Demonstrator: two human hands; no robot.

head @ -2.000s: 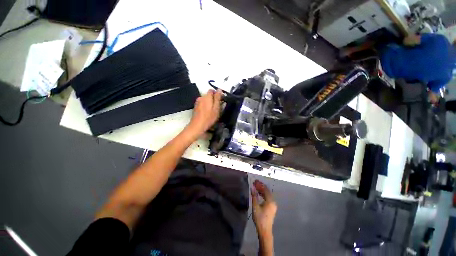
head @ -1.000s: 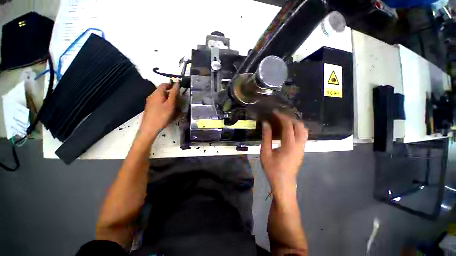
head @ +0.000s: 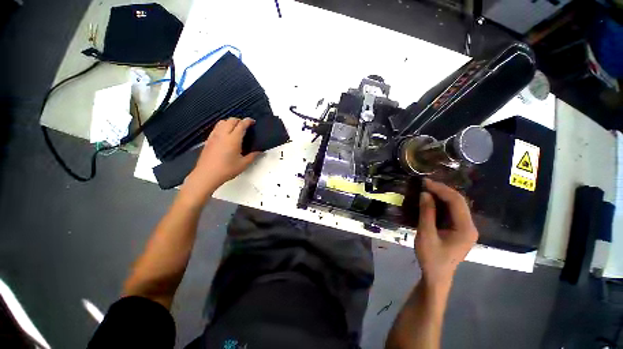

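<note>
Black leather strips lie in a fanned stack on the white table, left of the skiving machine. A separate black strip lies along the stack's near side. My left hand is over this strip, with fingers and thumb closed around its edge near the right end. My right hand is at the machine's front right, below the round-topped metal post. Its thumb and forefinger are close together by a dark part; whether they hold anything cannot be told. A yellow bar shows on the machine's front.
The long black belt guard slants back right. A black cover box with a warning label is at the right. A black bag, looped cable, blue cord and white paper are at the left. Dark scraps dot the table.
My left hand has moved from the machine's left side onto the strips and taken hold of one. My right hand rose from below the table edge to the machine's right part. The view has shifted.
</note>
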